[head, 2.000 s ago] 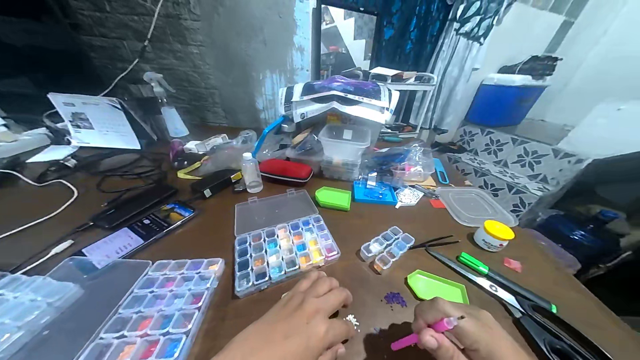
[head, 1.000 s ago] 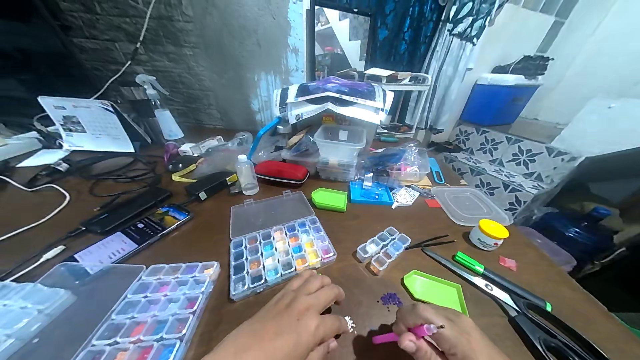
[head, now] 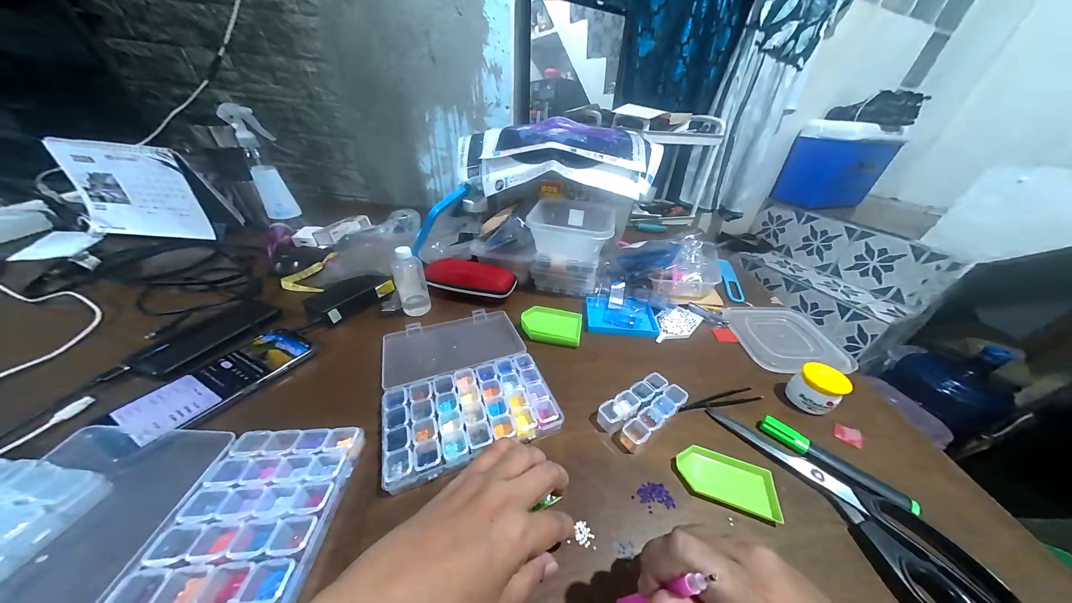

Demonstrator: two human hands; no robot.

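My left hand is bent over the table with a small shiny green piece between its fingers; most of that piece is hidden. Small white beads lie beside its fingertips. In my right hand is a pink pen-like tool, near the bottom edge. A pile of purple beads lies just above the right hand, with a few paler ones to its left. The lime green tray rests behind the right hand. An open plastic bead case with filled compartments stands beyond the left hand.
Large black-handled scissors, a green-capped marker and a yellow-lidded jar are at the right. Small bead containers and black tweezers lie mid-table. Another bead case and a phone are at the left.
My right hand has moved down toward the bottom edge with the pink tool. A green piece now shows between my left fingers, where none was visible before.
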